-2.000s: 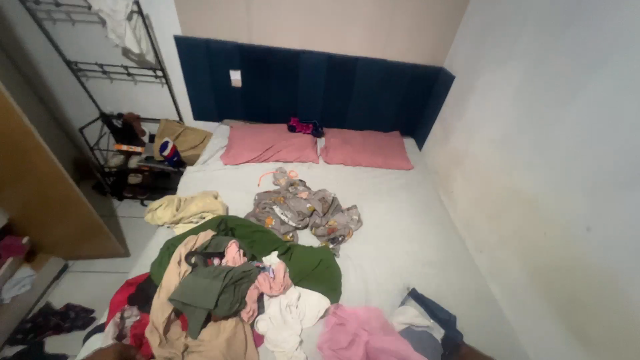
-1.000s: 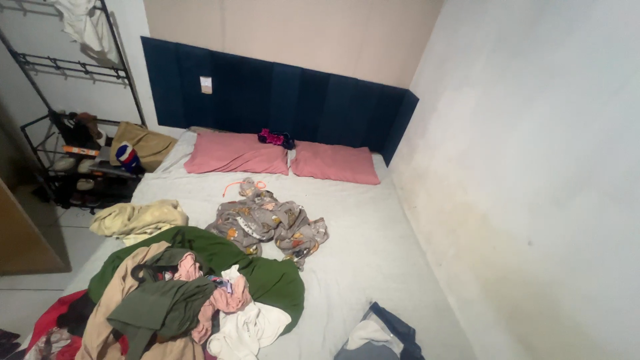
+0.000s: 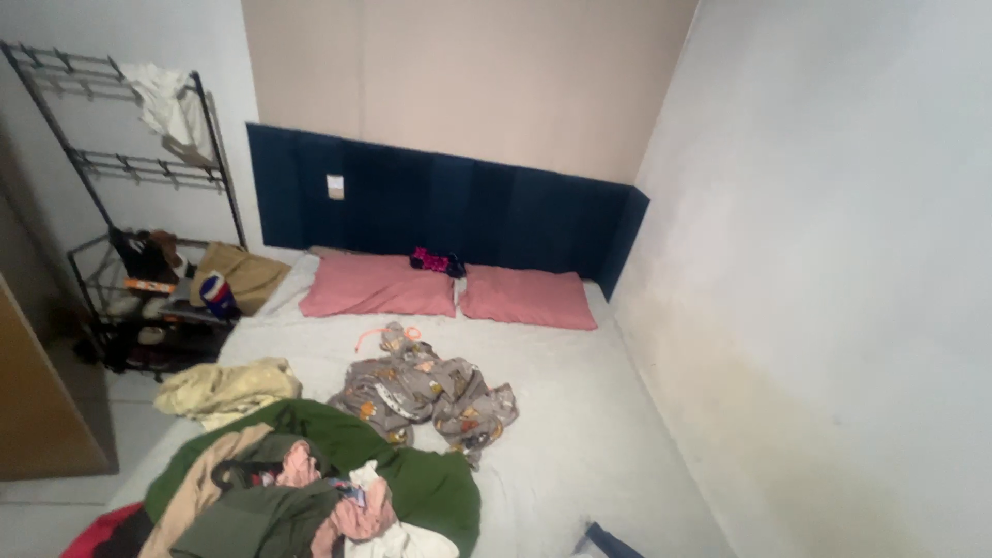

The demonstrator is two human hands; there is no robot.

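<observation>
Neither my left hand nor my right hand shows in the head view. A heap of clothes lies on the bed's lower left, with a green cloth (image 3: 434, 488) beneath a dark olive garment (image 3: 248, 521), a pink garment (image 3: 364, 511) and a white one (image 3: 403, 541). Above it, a crumpled grey patterned cloth (image 3: 418, 387) rests on the white sheet (image 3: 558, 387). A pale yellow cloth (image 3: 232, 387) sits at the left edge of the mattress. At the bottom edge, part of a dark blue garment (image 3: 612, 541) is cut off by the frame.
Two pink pillows (image 3: 380, 287) lean near the dark blue headboard (image 3: 449, 201). A black metal rack (image 3: 221, 178) with shoes and bags stands left of the bed. The pale wall (image 3: 798, 271) borders the right side. A wooden panel (image 3: 46, 403) stands at far left.
The pink cloth seen at the bottom two seconds ago is out of sight. Hands partly visible at the bottom edge then no longer show. The view has shifted upward.
</observation>
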